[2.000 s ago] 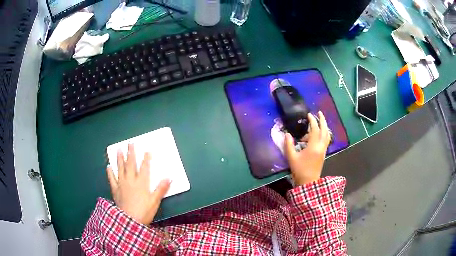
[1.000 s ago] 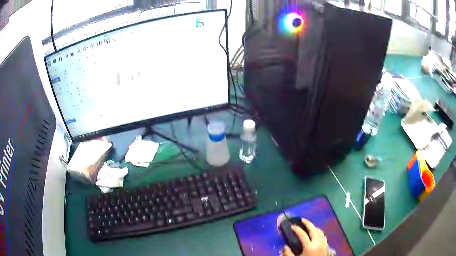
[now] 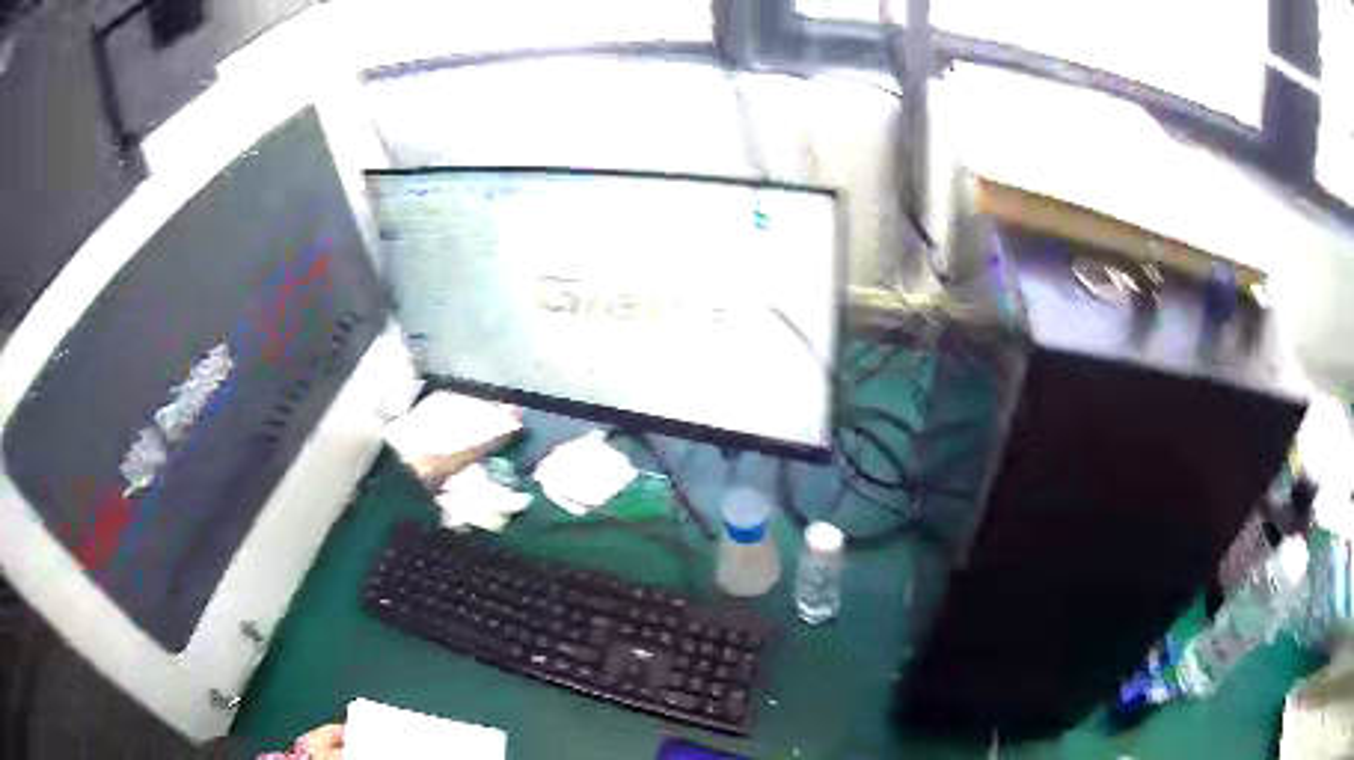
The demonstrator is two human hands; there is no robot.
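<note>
The white panel [image 3: 426, 734] shows at the bottom edge, left of centre, partly cut off. A small part of my left hand [image 3: 316, 742] shows at the panel's left edge; the rest is out of the picture, and whether it grips the panel cannot be told. My right hand is not in view. Only a strip of the mouse pad [image 3: 698, 751] shows; the mouse is out of view. The keyboard [image 3: 572, 624] lies on the green bench. The monitor [image 3: 616, 305] shows a white window with blurred grey lettering.
The printer's grey cover [image 3: 223, 371] stands left. The black computer tower [image 3: 1106, 535] stands right. A blue-topped bottle [image 3: 747, 546] and a small clear bottle [image 3: 818, 573] stand behind the keyboard, with crumpled wipes [image 3: 483, 498] to their left. A clear bottle [image 3: 1240, 624] lies at right.
The view has tilted up and swung left. My right hand and the mouse have left the picture. My left hand has moved off the panel's top to its left edge.
</note>
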